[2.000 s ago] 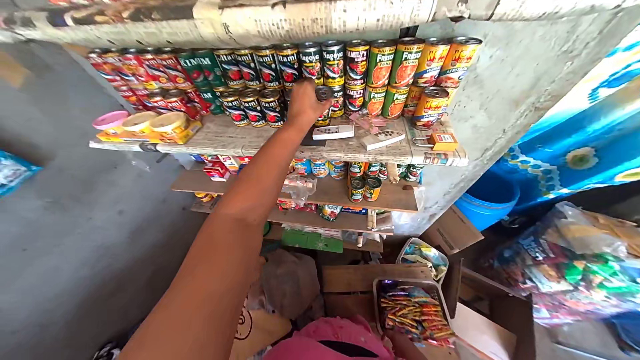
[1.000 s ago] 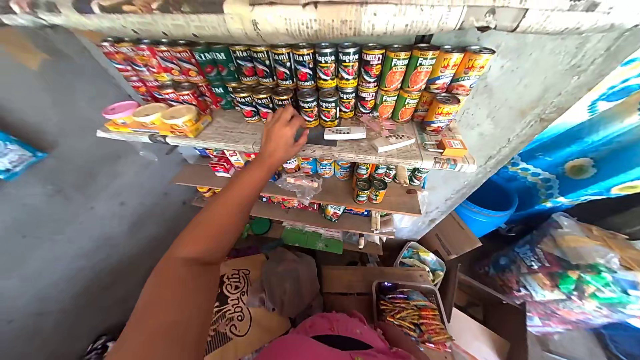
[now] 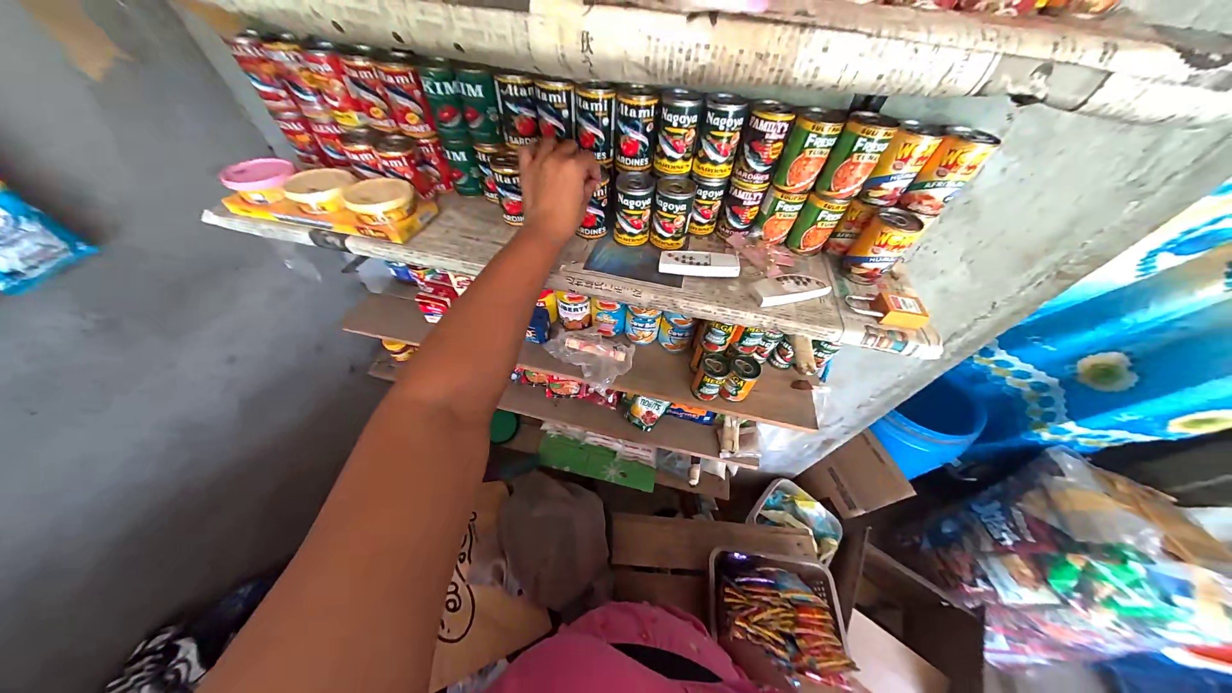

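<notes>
My left hand (image 3: 558, 188) reaches in from the lower left, its fingers bent at the stacked sardine cans on the upper shelf. It covers part of the front lower cans, and whether it grips one is hidden. To its left stands a dark sardine can (image 3: 507, 191); to its right are two dark Nagoya cans, one (image 3: 632, 209) beside the other (image 3: 671, 214). Behind and above the hand runs an upper row of dark cans (image 3: 595, 120). Red cans (image 3: 361, 91) stand at the left, and green and yellow cans (image 3: 813, 154) at the right. My right hand is not visible.
On the newspaper-covered shelf (image 3: 462, 236) lie round tubs (image 3: 380, 200), two white remote-like devices (image 3: 698, 263) and a padlock (image 3: 900, 308). Lower shelves (image 3: 760, 395) hold more cans. Below are a tray of small packets (image 3: 780, 616), a blue bucket (image 3: 929, 433) and plastic-wrapped goods (image 3: 1078, 577).
Two seconds ago my left hand held a can above the front row; a second ago it was low at that row's front. It has since moved up against the dark cans.
</notes>
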